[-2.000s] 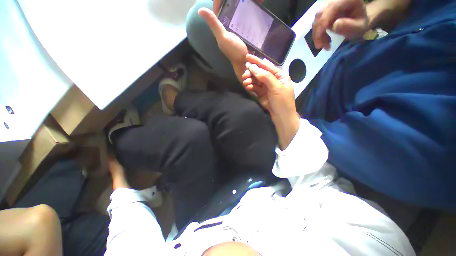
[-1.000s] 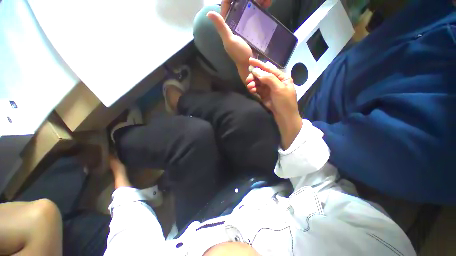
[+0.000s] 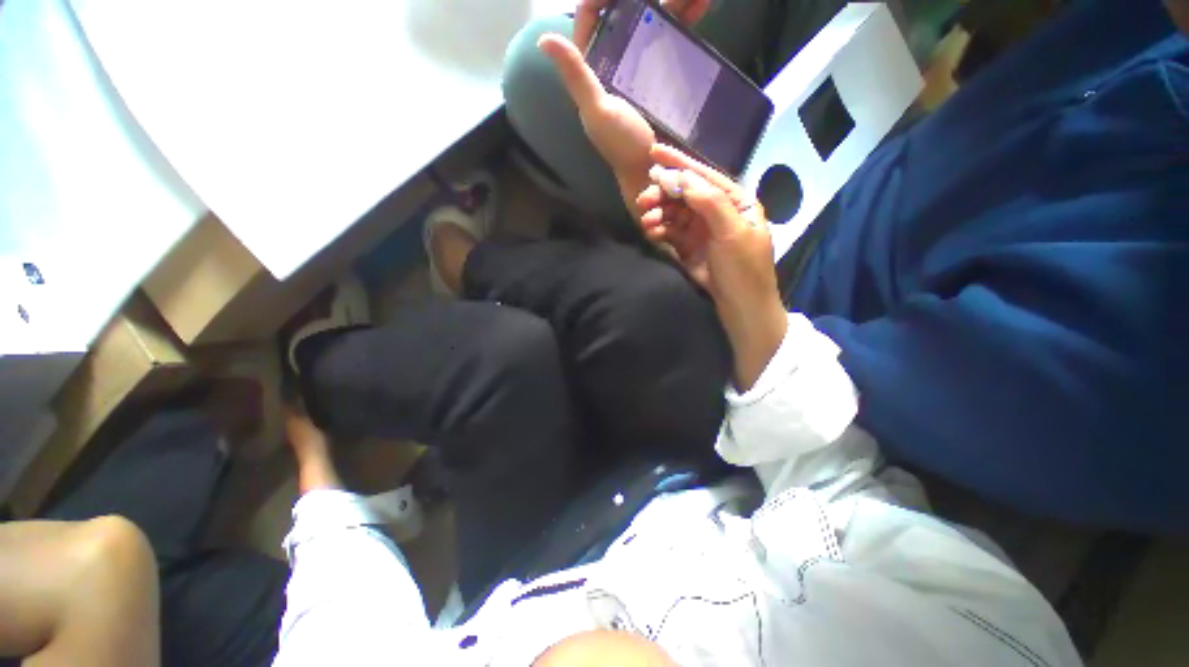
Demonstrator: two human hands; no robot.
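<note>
A smartphone (image 3: 685,85) with a lit pale purple screen is held at the top centre. Fingers of another hand show at its top edge, and an open palm with raised thumb lies along its lower left side; whose palm it is I cannot tell. My right hand (image 3: 711,222) is just below the phone, palm up with bent fingers. A small pale spot shows at its fingertips; I cannot tell if it is an object or a nail. My left hand (image 3: 307,443) is low at the left beyond the white cuff, its fingers lost in shadow.
A white panel or box (image 3: 850,91) with a round and a square black opening lies right of the phone. A person in blue clothing (image 3: 1004,300) sits at the right. White tabletops (image 3: 274,117) fill the upper left, above brown cartons (image 3: 196,280). A bare knee (image 3: 91,573) shows lower left.
Another person's hand that was over the white panel has left it, uncovering the square opening. The fingers of my right hand have shifted slightly. The phone is nearly still.
</note>
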